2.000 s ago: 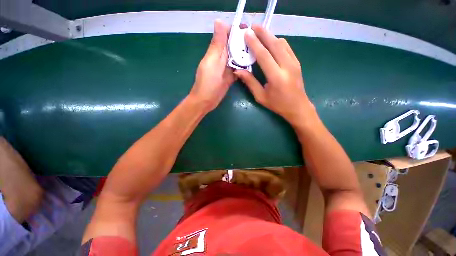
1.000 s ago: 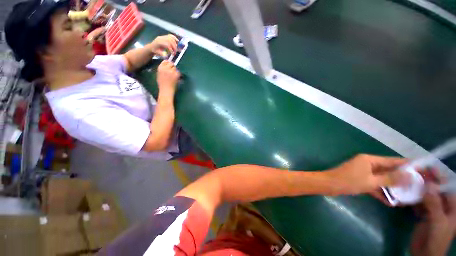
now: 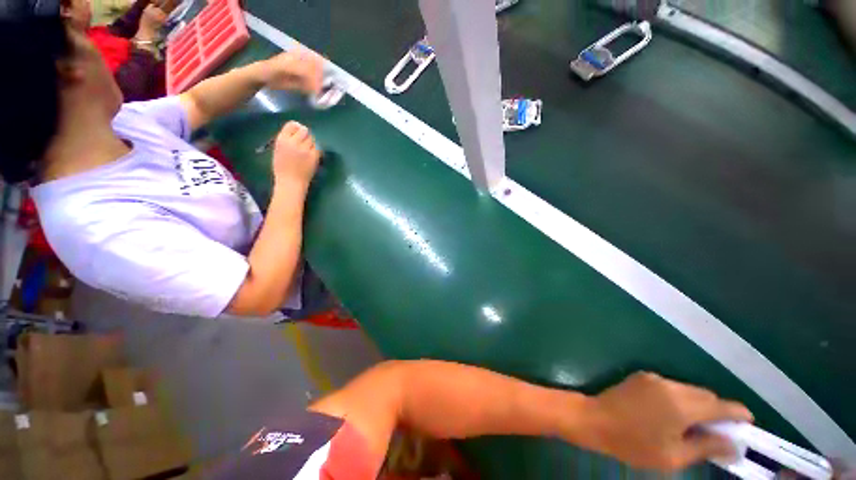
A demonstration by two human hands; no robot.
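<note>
My left hand (image 3: 662,422) is at the lower right, closed around one end of a white looped unit (image 3: 784,452). The unit lies low over the green bench near the pale rail, and its far end runs toward the bottom right corner. My fingers hide its wider end, so I cannot tell whether it is a joined unit or a single shell. My right hand is out of the picture.
Base housings with blue inserts lie on the dark green conveyor (image 3: 615,52), beyond the pale rail (image 3: 601,258). A pale post (image 3: 469,94) stands on the rail. Another worker (image 3: 160,206) sits at the left near a red tray (image 3: 206,47). Cartons (image 3: 70,375) stand lower left.
The view first swung left, and the bench shifted in the picture. My right hand has left the picture. The unit's white disc no longer shows. The housings on the conveyor have shifted, and the other worker's hands moved apart.
</note>
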